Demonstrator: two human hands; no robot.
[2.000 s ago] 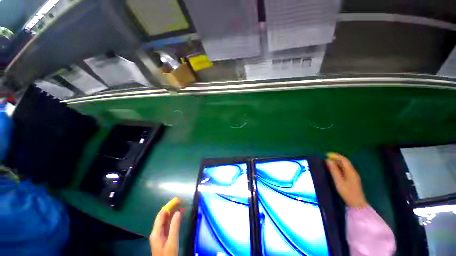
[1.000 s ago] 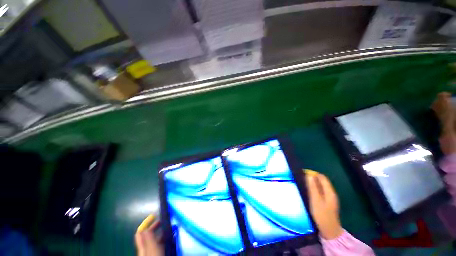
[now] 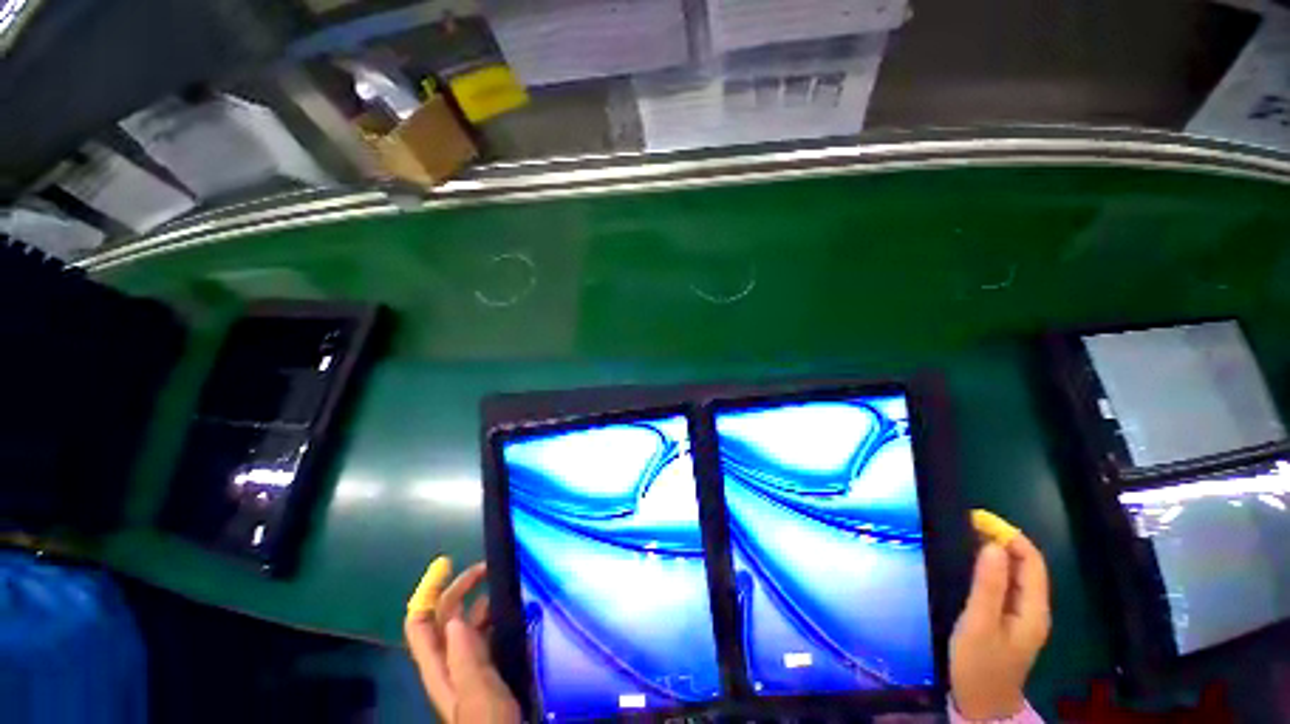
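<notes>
A black tray point(image 3: 703, 566) lies in front of me on the green mat, its near end close to the picture's bottom. It holds two lit tablets side by side, the left tablet point(image 3: 611, 566) and the right tablet point(image 3: 823, 545), both showing blue and white curves with a small white mark low down. My left hand point(image 3: 460, 644) is by the left rim, fingers loosely apart, yellow cot on a fingertip. My right hand point(image 3: 1002, 615) is by the right rim, raised fingers off it, also with a yellow cot. Both hands are cut off below.
A tray with dark tablets point(image 3: 262, 431) lies left, beside a black stack point(image 3: 85, 389). A blue sleeve point(image 3: 64, 644) shows lower left. A tray with greyish-white screens point(image 3: 1188, 396) lies right. Behind are a metal rail point(image 3: 679, 173), a cardboard box point(image 3: 425, 142) and paper sheets point(image 3: 764, 102).
The view has shifted and levelled since a second ago. The tray now appears straighter, and my right fingers have come away from its rim. The other person's hand at far right is out of view.
</notes>
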